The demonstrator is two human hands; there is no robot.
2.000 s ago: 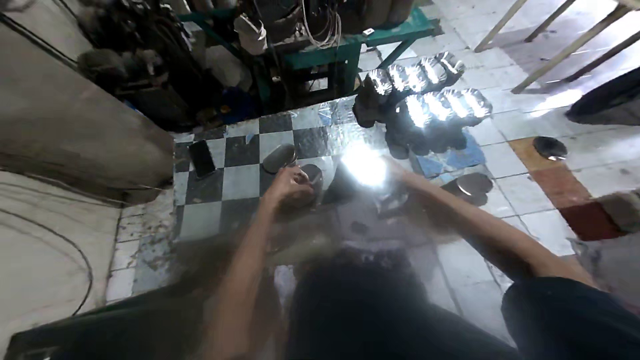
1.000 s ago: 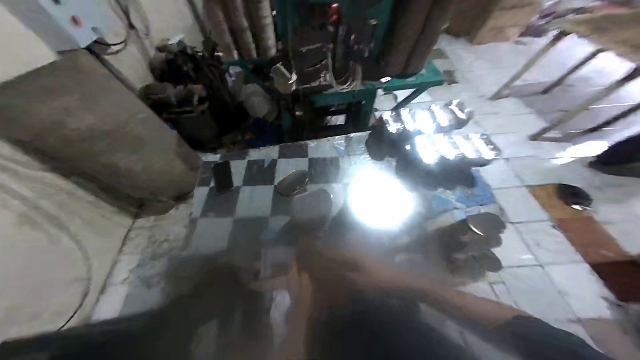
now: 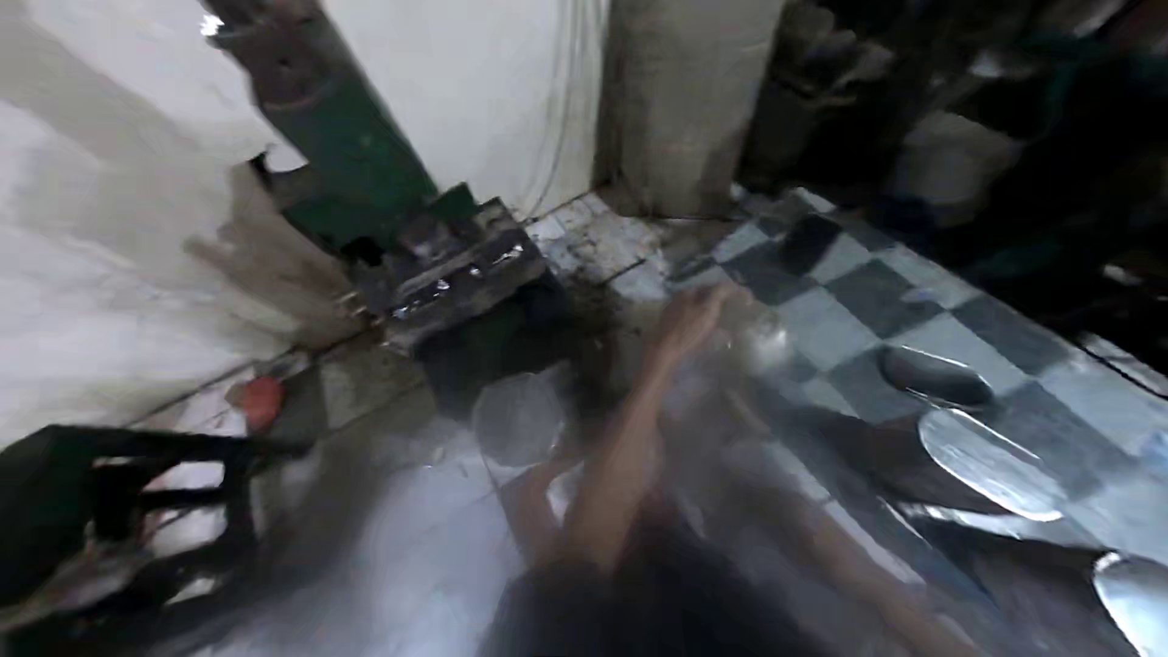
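Observation:
My left hand (image 3: 698,319) reaches forward over the near left edge of the checkered table (image 3: 849,301), beside a small blurred, pale, shiny object (image 3: 765,345); whether the fingers hold it cannot be told. My right forearm (image 3: 867,566) comes in from the lower right, with its hand lost in blur near that object. To the right, a dark piece with an oval top (image 3: 935,376) lies on the table. Nearby are dark rounded pieces with shiny oval metal ends, one end (image 3: 990,463) by the table's middle and another (image 3: 1136,602) at the lower right corner.
A green machine with a metal block (image 3: 465,278) stands ahead on the left, by the wall. A pale round thing (image 3: 518,420) is in front of it. A dark green frame (image 3: 164,438) and an orange-red object (image 3: 261,403) are at the left. Dark clutter lies beyond the table.
The view has swung strongly left, bringing the green machine into sight. My left hand, low and blurred one second ago, now reaches forward at the table's left edge.

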